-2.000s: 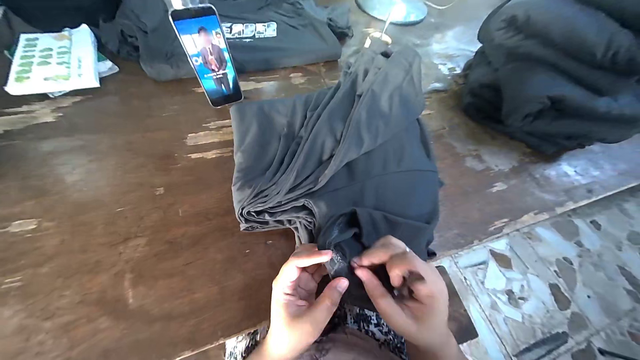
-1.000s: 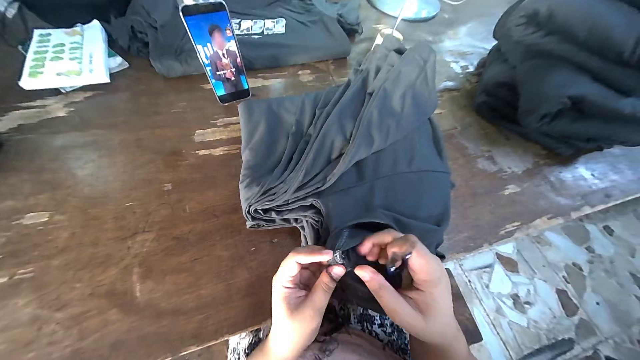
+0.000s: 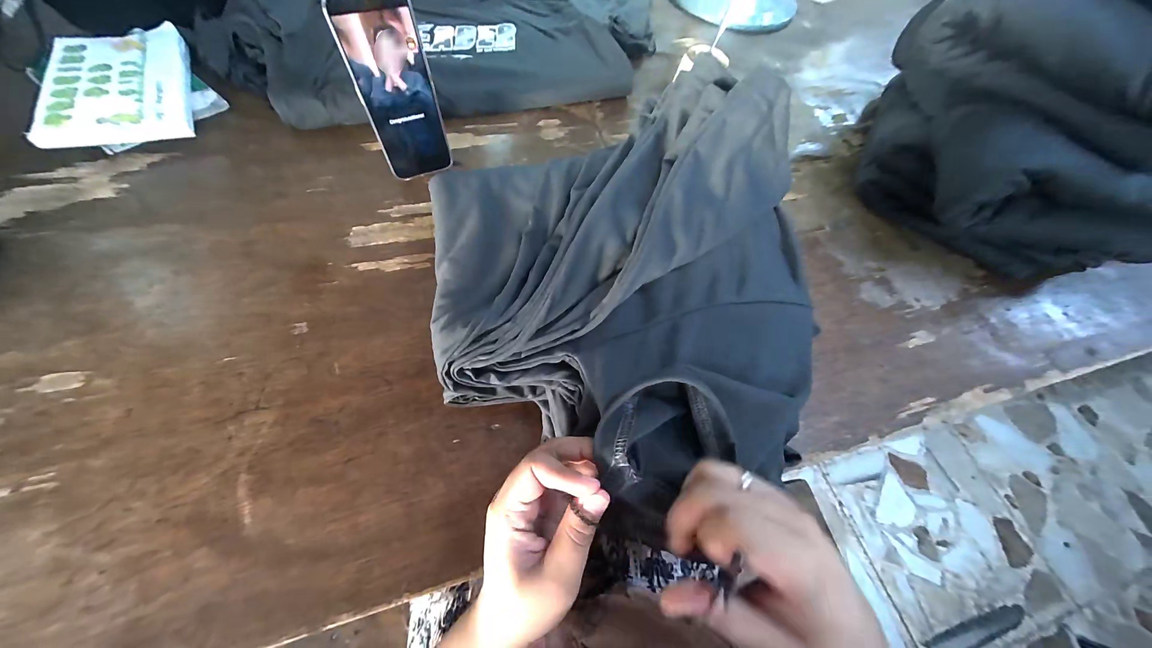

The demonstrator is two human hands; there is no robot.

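Observation:
A dark grey garment (image 3: pixel 711 333) lies folded and bunched on the worn wooden table, its round stitched opening (image 3: pixel 666 387) facing me at the near edge. My left hand (image 3: pixel 549 522) pinches the rim of that opening between thumb and forefinger, at the left side. My right hand (image 3: pixel 765 549), blurred and wearing a ring, is to the right of the opening. Its fingers are curled around a small dark metal tool, whose kind I cannot tell. A patterned black and white cloth (image 3: pixel 666 569) shows below, between the hands.
A smartphone (image 3: pixel 391 90) with a lit screen stands beyond the garment, in front of another dark garment with a print (image 3: pixel 540 63). A printed plastic packet (image 3: pixel 112 90) lies at the far left. More dark clothing (image 3: pixel 1026 135) is piled at the right, above the stone-patterned floor (image 3: pixel 981 504).
My right hand has moved away from the left one, to the right and toward me. The garment's opening now shows wider between them. The picture on the phone screen has changed.

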